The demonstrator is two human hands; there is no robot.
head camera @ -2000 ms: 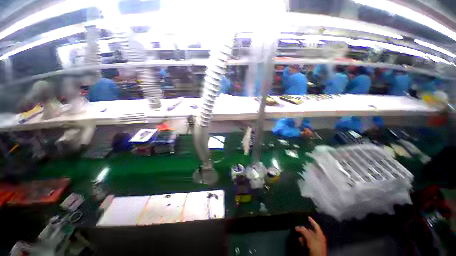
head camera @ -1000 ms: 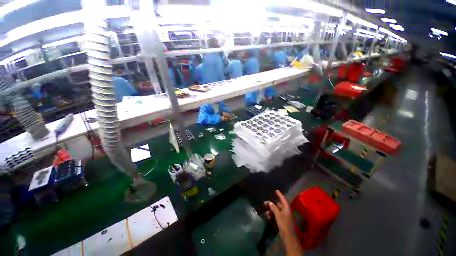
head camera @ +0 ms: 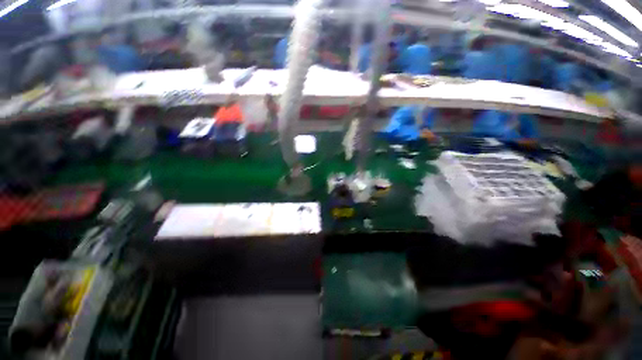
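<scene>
The picture is blurred. I make out neither my left hand nor my right hand; a brownish smear at the bottom right is too blurred to tell. A stack of white trays (head camera: 493, 193) stands on the right of the green bench (head camera: 239, 169). A long white board (head camera: 239, 219) lies along the bench's near edge, left of the middle. Small bottles or jars (head camera: 359, 188) stand between the board and the stack. A green panel (head camera: 366, 288) shows below them.
A ribbed hose (head camera: 296, 84) hangs over the bench. A bin of mixed items (head camera: 60, 306) is at the lower left, orange-red trays (head camera: 53, 204) above it. A red stool-like shape (head camera: 493, 320) is at the lower right. People in blue (head camera: 415, 56) are behind the white shelf (head camera: 338, 83).
The view has swung left and down from the aisle to face the bench. The hand seen earlier at the lower middle is no longer made out. The bin at the lower left has come into view.
</scene>
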